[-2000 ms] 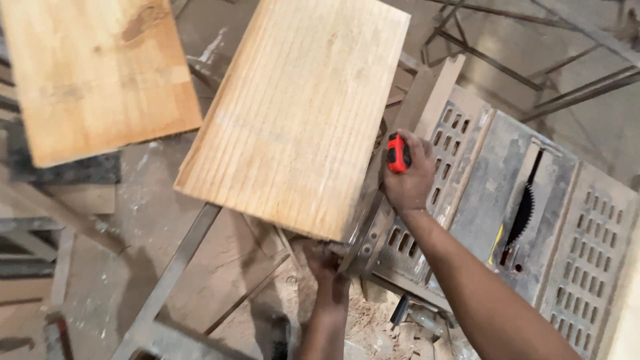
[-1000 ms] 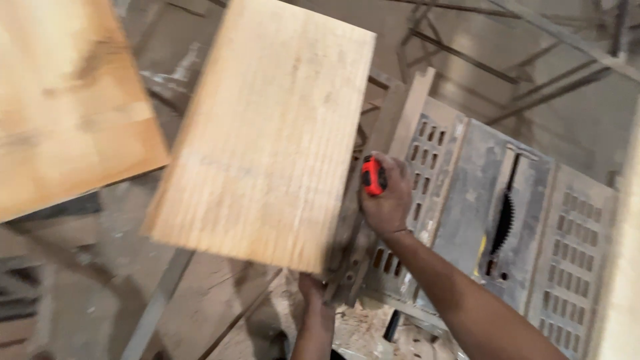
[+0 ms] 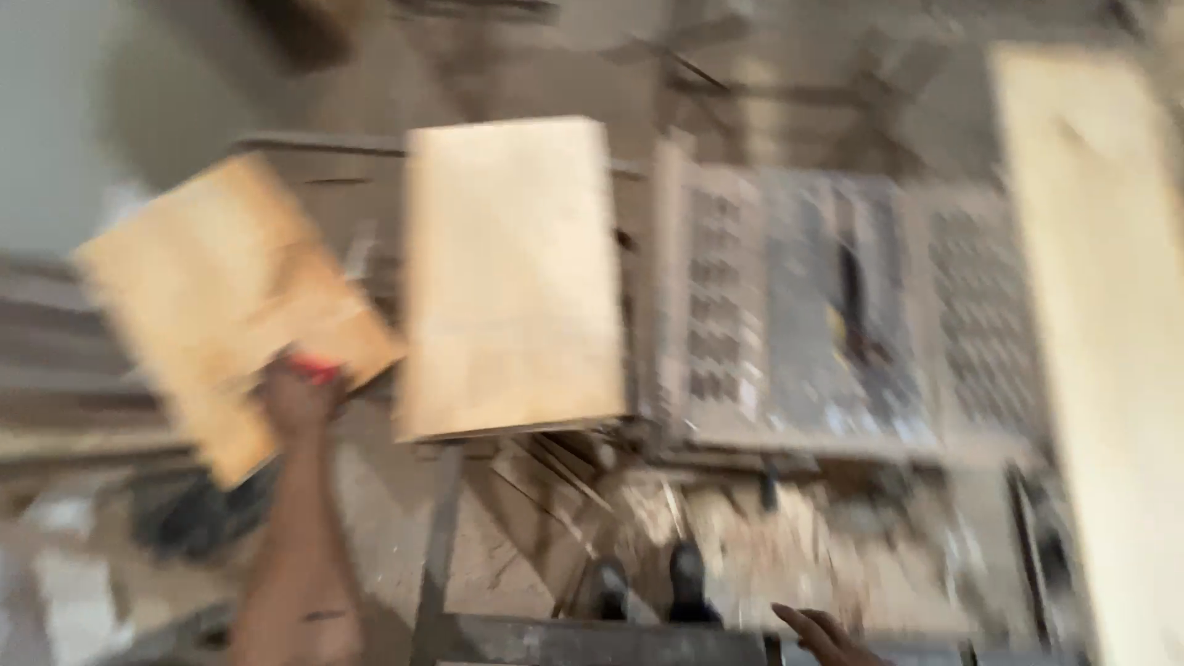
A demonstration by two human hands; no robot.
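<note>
The whole view is blurred. My left hand (image 3: 301, 393) is over the lower part of the knotty board (image 3: 217, 268) at the left, closed on a red tape measure (image 3: 316, 367). Whether it touches the board cannot be told. My right hand (image 3: 819, 634) shows only partly at the bottom edge, fingers apart, with nothing seen in it. A pale wooden board (image 3: 513, 287) lies between the knotty board and the table saw (image 3: 814, 305). The dark saw blade (image 3: 849, 287) stands in the slot of the saw's table.
A long pale plank (image 3: 1091, 324) runs down the right side. Sawdust and wood scraps (image 3: 758, 536) cover the floor below the saw, near two dark shoes (image 3: 686, 578). A metal bar (image 3: 592, 638) crosses the bottom. Metal frames stand behind.
The red tape measure was in my right hand by the saw's edge; now my left hand has it at the left board. My left hand has left the middle board's lower edge. The view has turned.
</note>
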